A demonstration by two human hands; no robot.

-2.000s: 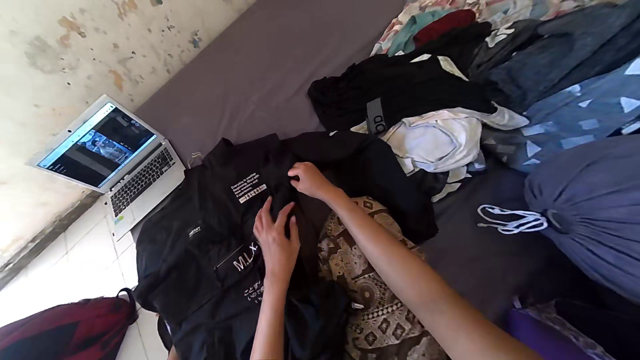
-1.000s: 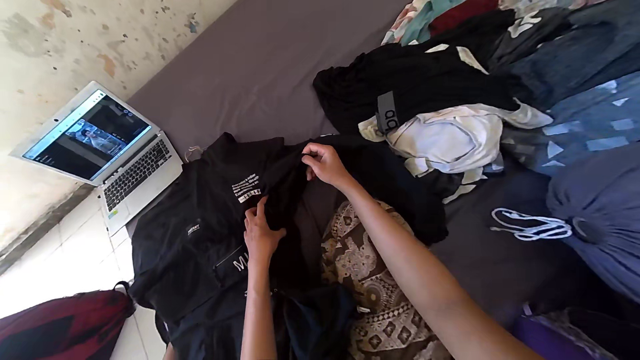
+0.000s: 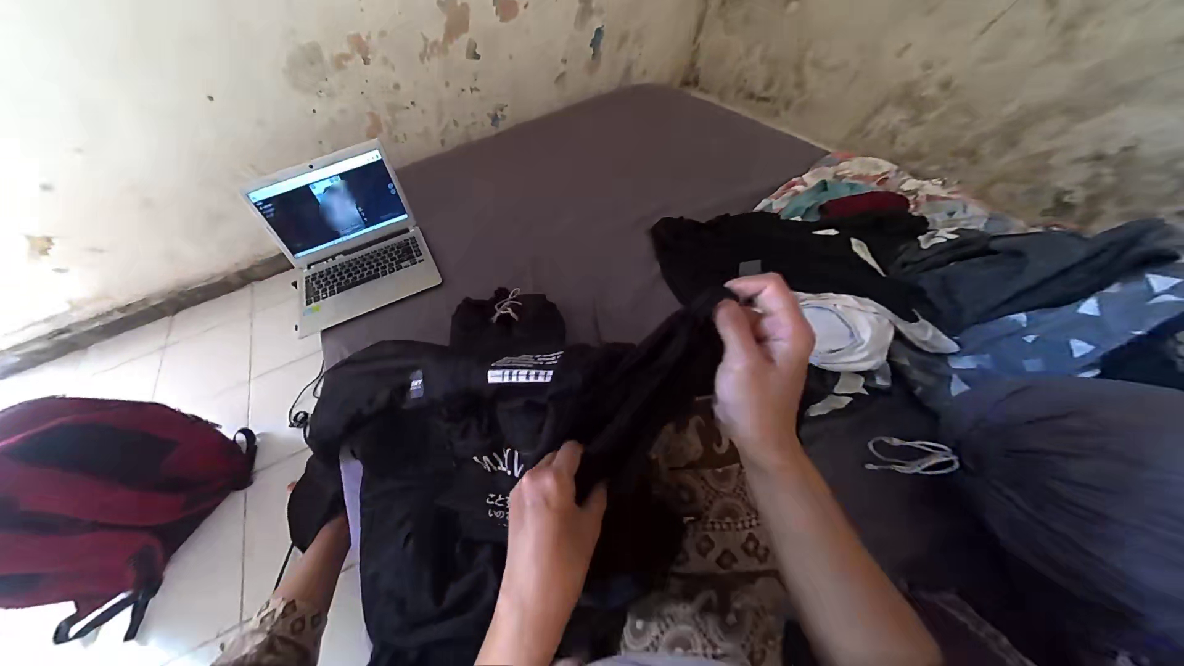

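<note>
A black garment [image 3: 425,509] with white print and a drawstring at its top end lies spread on the dark grey bedsheet [image 3: 555,185]. My right hand [image 3: 763,370] pinches a long black sleeve-like part of it and holds this raised at the right. Lower down, near the white print, my left hand [image 3: 555,518] grips the same black cloth, its fingertips partly hidden in the folds. Patterned brown cloth [image 3: 721,518] shows beneath and beside the garment.
An open laptop [image 3: 361,268] stands at the bed's left edge. A red and black backpack [image 3: 111,499] is on the tiled floor. Piled clothes [image 3: 786,250] and a grey drawstring bag [image 3: 1073,481] lie at the right. A leg shows at lower left.
My right hand has lifted the black cloth off the bed. My left hand, earlier by the white print, now grips the cloth's folds. The view has swung to show more wall.
</note>
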